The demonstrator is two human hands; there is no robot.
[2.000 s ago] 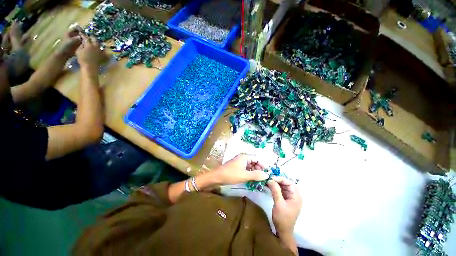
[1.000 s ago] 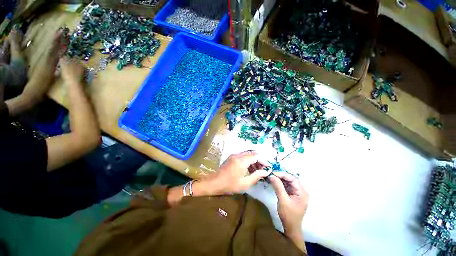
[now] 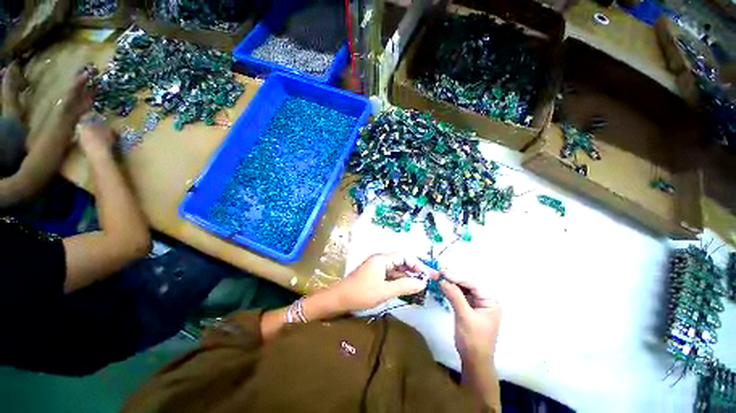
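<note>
My left hand (image 3: 379, 281) and my right hand (image 3: 474, 313) meet over the white surface (image 3: 549, 298) close to my body. My left fingers hold a small circuit board (image 3: 413, 298), mostly hidden by the hand. Small bright blue parts (image 3: 437, 289) show between and below my fingertips. My right thumb and fingertips are pinched together at the blue parts; what exactly they grip is too small to tell. A tangled heap of circuit boards (image 3: 428, 168) lies just beyond my hands.
A blue bin (image 3: 278, 165) of tiny blue parts is at left, a second blue bin (image 3: 294, 56) behind it. Two cardboard boxes (image 3: 476, 114) (image 3: 613, 189) stand beyond the heap. Board rows (image 3: 692, 302) lie far right. Another person's arm (image 3: 113, 193) is at left.
The view has shifted slightly. My right hand has turned a little and its fingertips have shifted at the board. More blue now shows below my fingertips.
</note>
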